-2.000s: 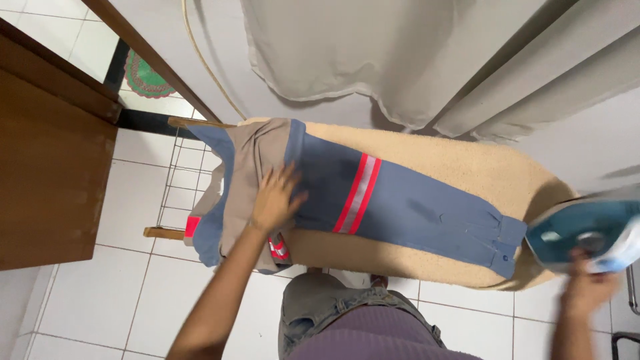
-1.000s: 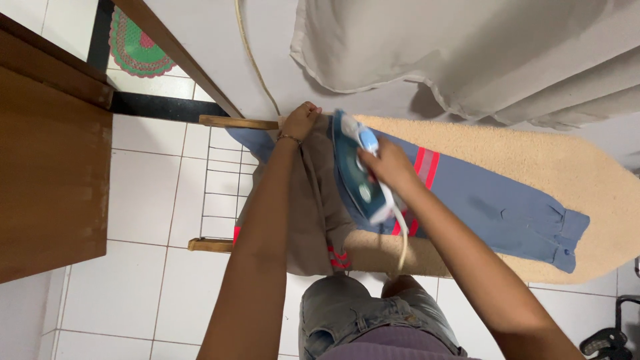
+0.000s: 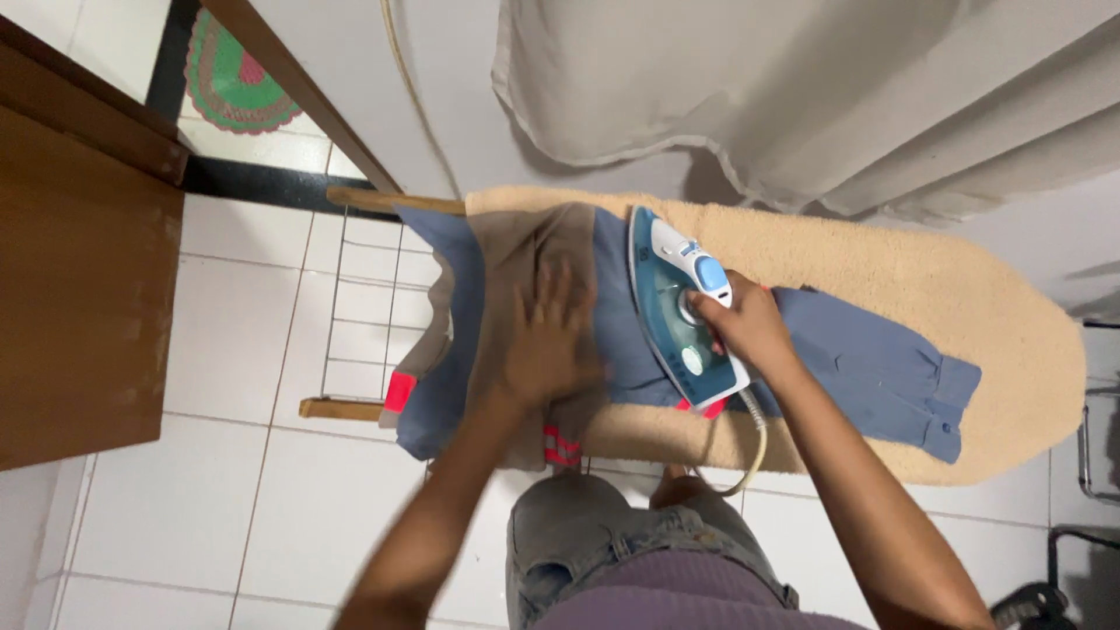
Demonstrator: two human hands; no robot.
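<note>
A blue and brown long-sleeved work shirt lies on a padded ironing board, one blue sleeve stretched to the right with its buttoned cuff flat. My left hand rests, fingers spread and slightly blurred, on the brown part of the shirt. In my right hand is a teal and white steam iron, which lies across the upper sleeve, over most of its red reflective band. The iron's cord hangs from its heel over the board's near edge.
The board's wire rack with wooden bars extends at the left. A light curtain hangs behind the board. At the far left is a brown wooden door, with a green and pink crocheted mat on the floor beyond. Black metal legs show at right.
The iron was beyond the cuff at the right two seconds ago, then came left onto the upper sleeve. My left hand gripped the far edge one second ago and now lies spread on the brown cloth.
</note>
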